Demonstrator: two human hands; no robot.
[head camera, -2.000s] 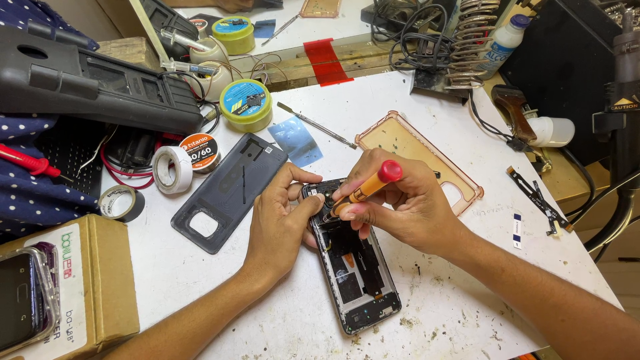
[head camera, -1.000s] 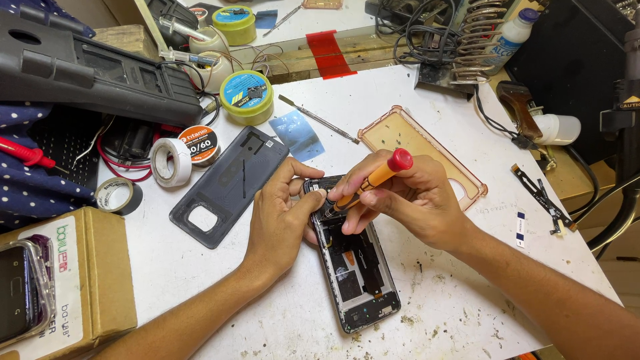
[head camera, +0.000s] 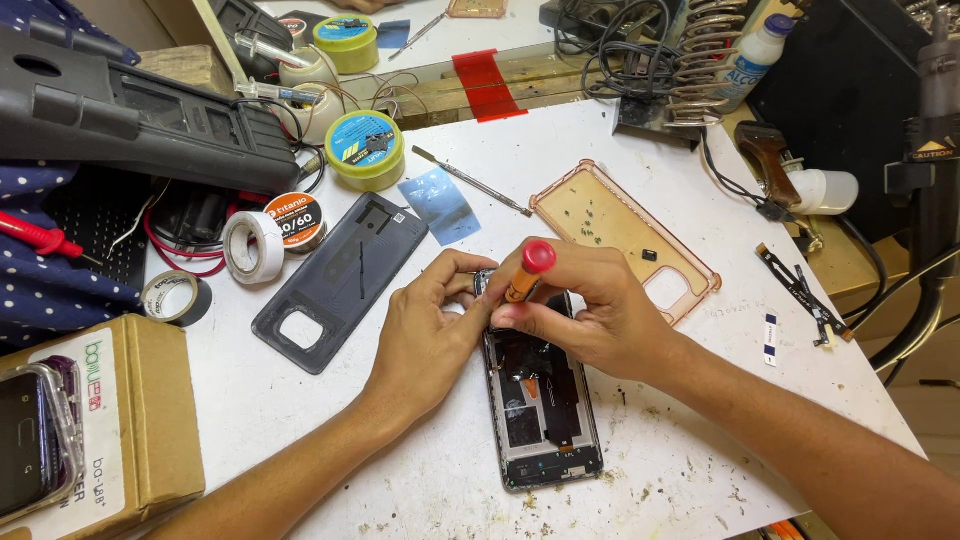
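Observation:
An opened smartphone (head camera: 544, 405) lies on the white tabletop, its inner frame, black flex cable and lower board exposed. My left hand (head camera: 435, 330) grips its upper left edge, fingers around the top corner. Closed around a screwdriver with an orange handle and red cap (head camera: 534, 266), my right hand (head camera: 592, 307) holds it over the phone's upper part; the tip is hidden by the fingers. Left of the phone is a detached dark back cover (head camera: 341, 281). A clear phone case (head camera: 622, 232) lies at the right, with small screws and a small black part in it.
A metal spudger (head camera: 472, 181), blue film (head camera: 439, 206) and a solder paste tub (head camera: 364, 150) lie behind. Tape rolls (head camera: 253, 247), a solder spool (head camera: 298, 221) and a cardboard box (head camera: 161, 420) stand left. Flex cables (head camera: 802, 292) and a soldering iron stand (head camera: 694, 112) are at the right.
The screwdriver's handle has moved from a leaning position to a more upright one above the phone's top, with my right hand around it. My left hand stays at the phone's edge.

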